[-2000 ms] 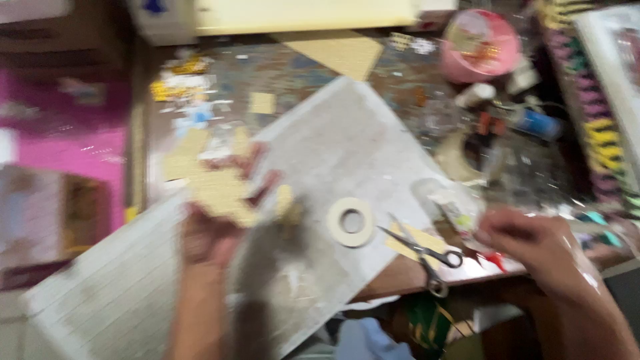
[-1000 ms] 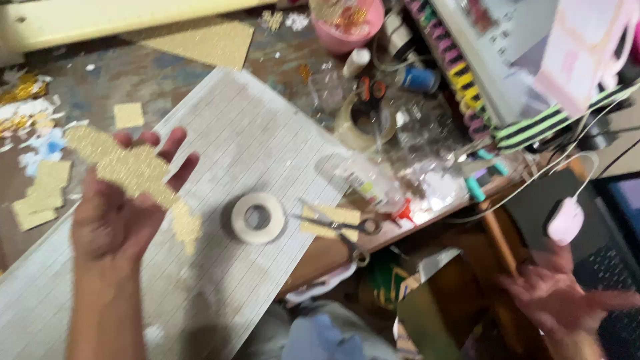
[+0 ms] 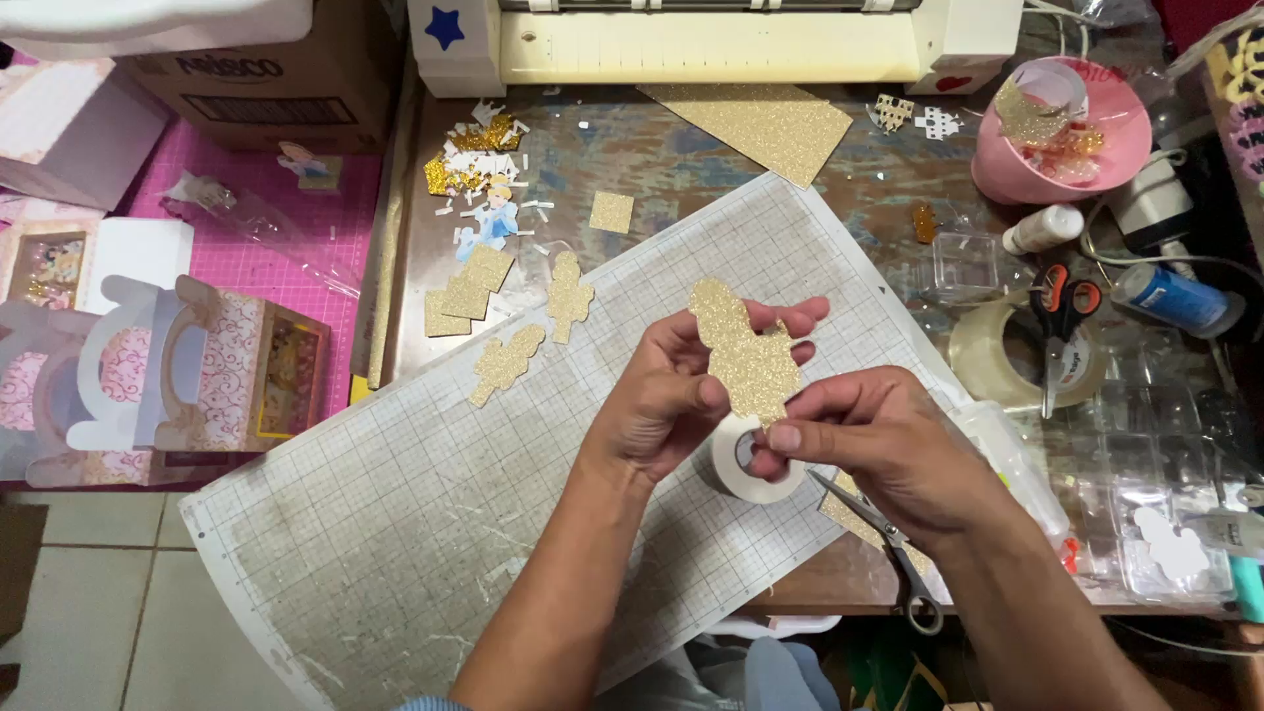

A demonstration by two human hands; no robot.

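Both hands hold a gold glitter paper cutout [image 3: 749, 355] above a gridded cutting mat [image 3: 415, 553]. My left hand [image 3: 667, 395] supports it from the left and behind, with fingers showing past its far side. My right hand [image 3: 889, 444] pinches its lower edge between thumb and fingers. Partly hidden beneath the hands lies a roll of white tape [image 3: 736, 479]. Scissors with grey handles [image 3: 894, 553] rest beside it, over a gold glitter scrap [image 3: 849, 518]. Two smaller gold glitter cutouts [image 3: 570, 296] [image 3: 506, 363] lie at the mat's far left edge.
Gold glitter squares [image 3: 454, 311] and a princess figure cutout [image 3: 494, 217] are left of the mat. A cutting machine [image 3: 706, 49] spans the back. On the right are a pink bucket [image 3: 1002, 168], black-and-orange scissors [image 3: 1062, 316] and clear tape [image 3: 973, 346]. Decorated boxes [image 3: 232, 346] stand left.
My right hand has come from the far right, near a white mouse, to the gold cutout and now grips its lower edge. The cutout stays in my left hand. The view has swung back left.
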